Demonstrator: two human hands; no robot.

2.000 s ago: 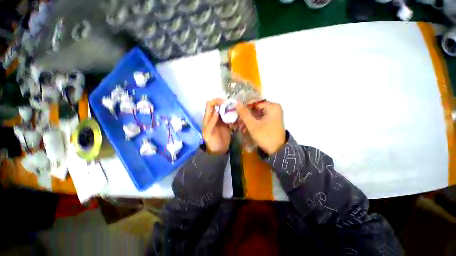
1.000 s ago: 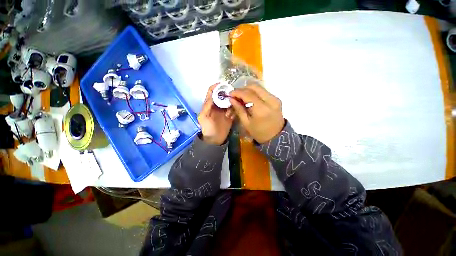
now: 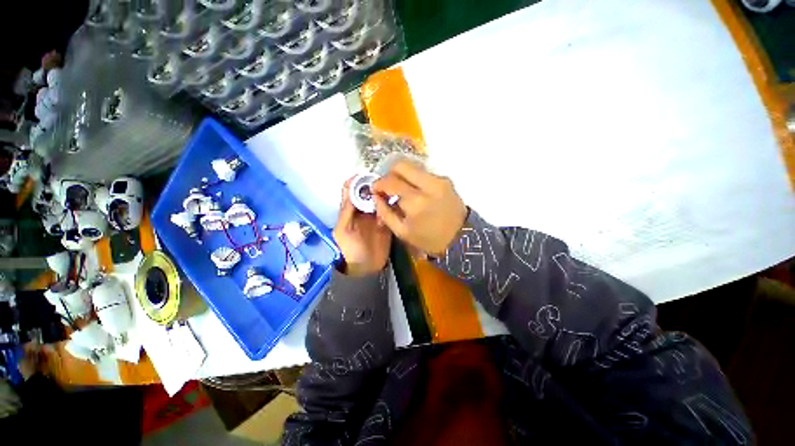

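Observation:
A white round screw base is held up over the bench, its hollow side facing me. My left hand grips it from the left and below. My right hand is at its right rim, fingertips pinched, with a small white tip showing between them. What else the right fingers hold is hidden. A blue tray to the left holds several white bases with red and dark wires. A clear bag lies just behind my hands.
Clear blister trays stand at the back left. A yellow reel and white camera housings are left of the blue tray. Orange tape runs along the white board. Paper lies at the left front edge.
The view has turned and shifted, so the bench appears tilted. The red wire seen at my right fingertips is now hardly visible. Both hands remain at the base.

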